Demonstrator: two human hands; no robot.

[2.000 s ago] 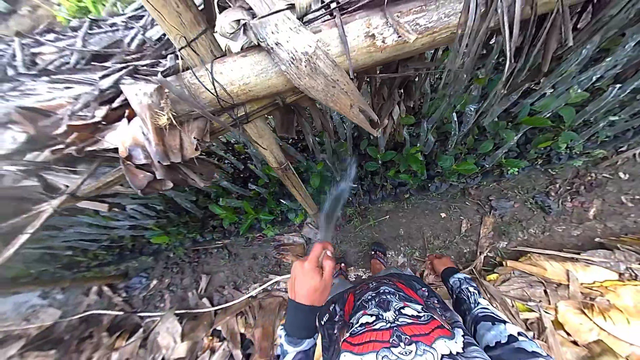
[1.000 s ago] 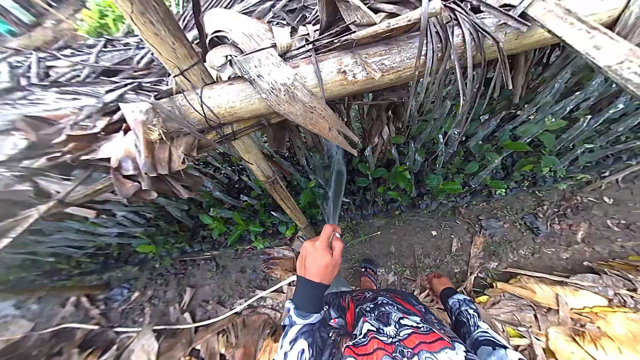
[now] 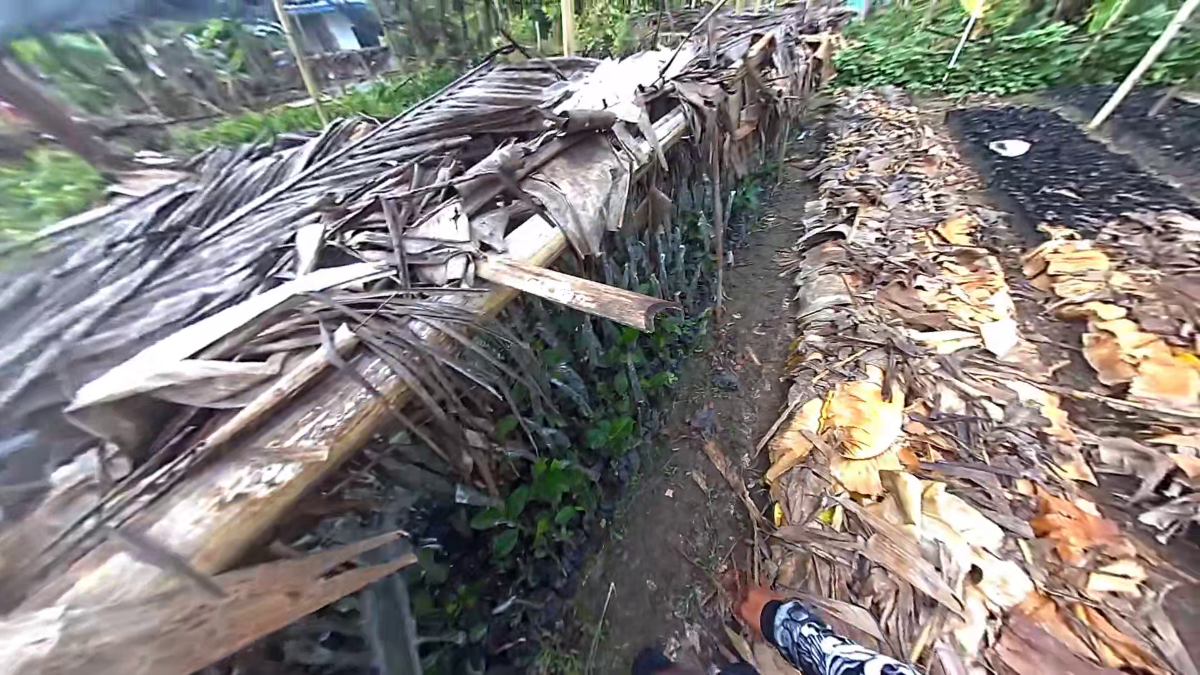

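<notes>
My right hand (image 3: 753,607), with a black cuff and a black-and-white patterned sleeve, is low in the view, over the edge of the dirt path beside dry leaves. It is small and blurred, so its fingers and anything in them cannot be made out. My left hand is out of view. At the bottom left, a pale streak like a water stream (image 3: 389,623) shows below a split piece of dry stalk (image 3: 234,600). Green seedlings (image 3: 539,502) stand in a long row under a low roof of dry palm fronds (image 3: 309,197) on a bamboo pole (image 3: 281,459).
A narrow dirt path (image 3: 689,487) runs forward between the row and a bed of dry leaves (image 3: 900,525). A cut bamboo piece (image 3: 581,292) juts toward the path. Dark soil-filled beds (image 3: 1050,178) and a slanted pole (image 3: 1144,61) are at the upper right.
The view has swung up and along the row. My left hand, earlier at the lower middle with water spraying from it and a pale hose beside it, has left the view.
</notes>
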